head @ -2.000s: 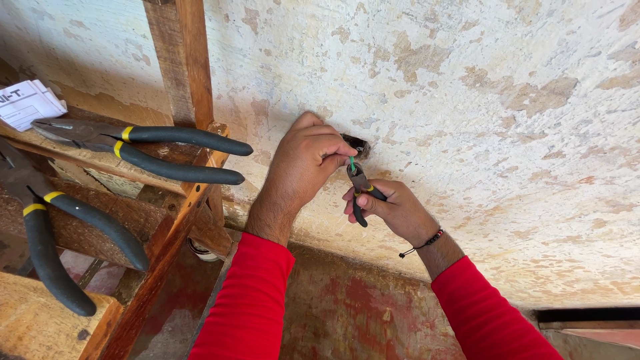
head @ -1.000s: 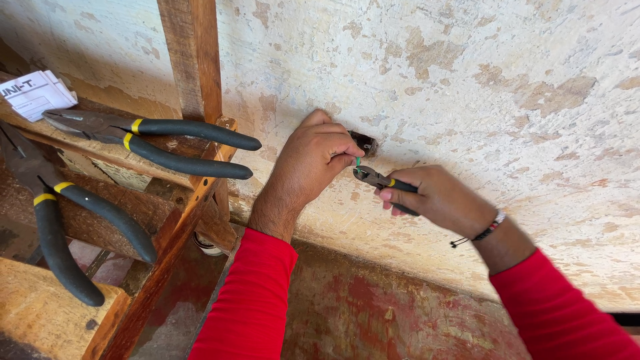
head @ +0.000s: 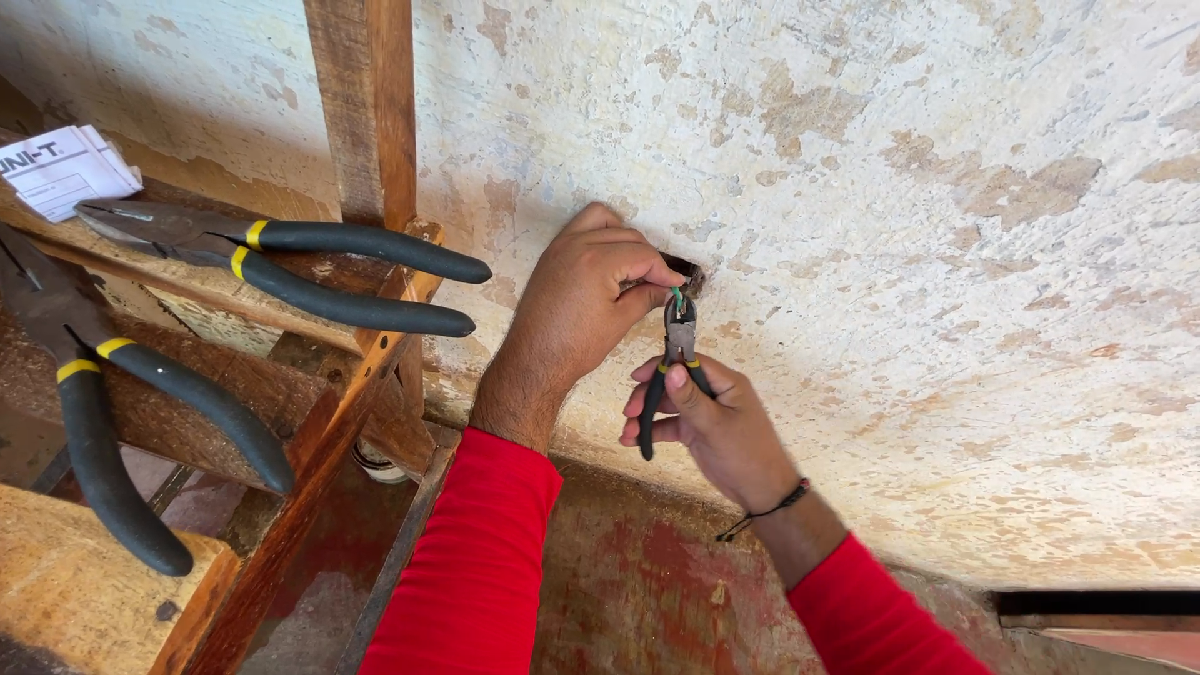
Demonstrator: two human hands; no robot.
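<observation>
My left hand (head: 586, 300) rests against the wall beside a small dark hole (head: 682, 269) and pinches a green wire (head: 677, 296) between thumb and forefinger. Below it, my right hand (head: 708, 412) holds small diagonal cutting pliers (head: 679, 342) with dark handles and yellow bands. The jaws point up and meet the wire near the left fingertips; whether they are closed on it cannot be told. Part of the hole is hidden behind the left fingers.
Two larger pliers, one pair (head: 347, 272) above the other pair (head: 141, 403), lie on a wooden frame (head: 361, 403) at left. Folded paper (head: 70, 173) with printing lies there too. The peeling plaster wall (head: 900, 309) rises behind, above a worn reddish floor (head: 656, 581).
The right hand has swung from the right side of the wire to below it, turning the pliers from sideways to upright. The left hand keeps its pinch by the hole.
</observation>
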